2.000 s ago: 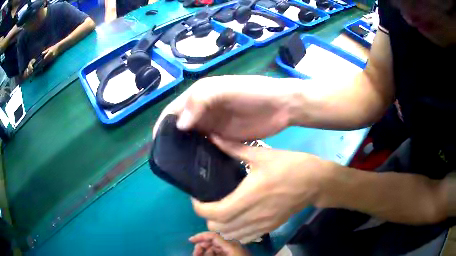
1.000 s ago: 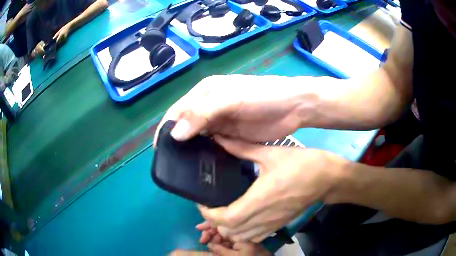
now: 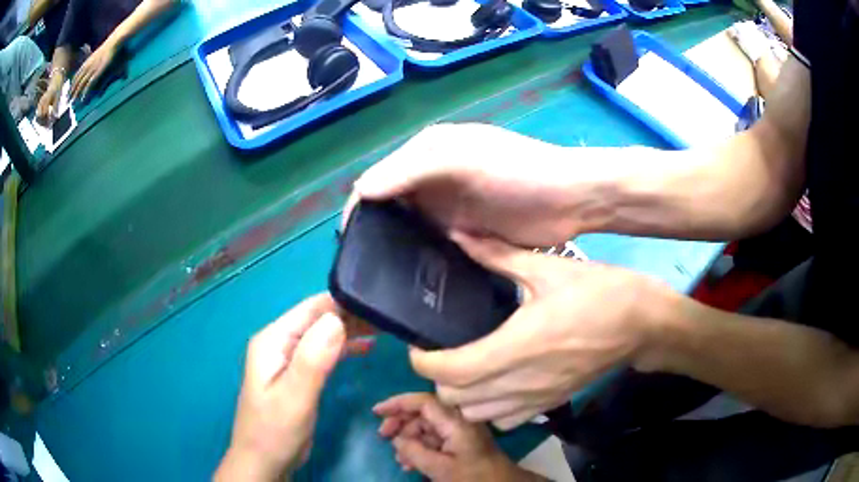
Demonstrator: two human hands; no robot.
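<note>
Another person's two hands, reaching in from the right, hold a black stand (image 3: 405,278), flat face with faint pale print up. One hand is at its upper edge, the other at its lower right. My left hand (image 3: 283,386) is at the stand's lower left corner, thumb and fingers close together. A fingertip partly behind the edge is hidden, so I cannot tell whether it grips the stand. My right hand (image 3: 438,438) is below the stand, palm partly up, fingers loosely curled and apart, with nothing visible in it.
Blue trays (image 3: 250,141) with black headphones line the back of the green bench (image 3: 141,226). Another blue tray (image 3: 659,132) at upper right holds a black unit (image 3: 614,56). A ladder-marked sheet (image 3: 568,251) shows behind the hands. Another person's hands (image 3: 94,71) are at upper left.
My left hand has come up from the bottom edge to the stand's corner. My right hand shows more fully below. The stand and the other person's hands appear further right, as do the trays.
</note>
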